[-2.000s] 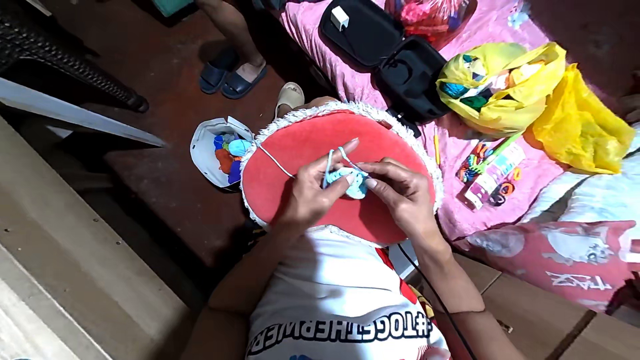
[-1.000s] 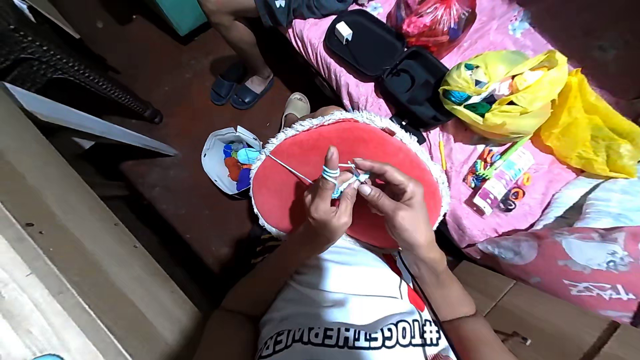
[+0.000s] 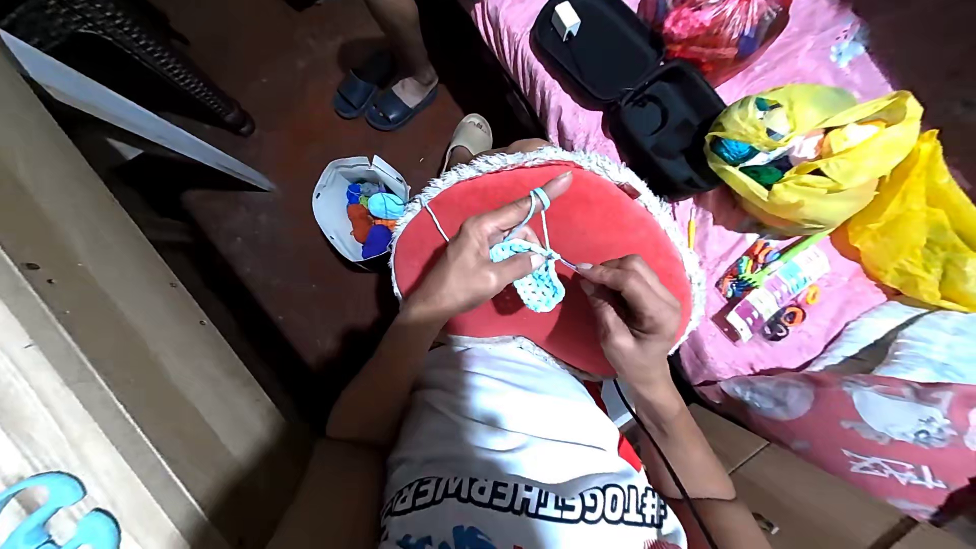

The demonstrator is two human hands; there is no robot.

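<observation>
Above a red cushion with white fluffy trim [image 3: 488,313], my left hand [image 3: 480,255] pinches a light blue crochet piece [image 3: 540,288] between thumb and fingers. Light blue yarn [image 3: 541,200] loops around its raised index finger, and a strand runs off to the cushion's left edge. My right hand [image 3: 633,305] grips a thin crochet hook [image 3: 568,264], whose tip meets the top right edge of the piece; most of the handle is hidden in the fingers. A white container [image 3: 332,206] holding balls of yarn [image 3: 387,206] stands left of the cushion.
On the pink cloth [image 3: 801,320] at right lie an open black case [image 3: 663,114], a yellow plastic bag of yarn [image 3: 808,198] and several colored bands [image 3: 793,316]. A person's feet in dark slides [image 3: 393,110] are on the floor beyond. Wooden boards [image 3: 114,305] run along the left.
My right hand has moved away from my left, and more of the crochet piece shows between them. My left index finger now points up and to the right.
</observation>
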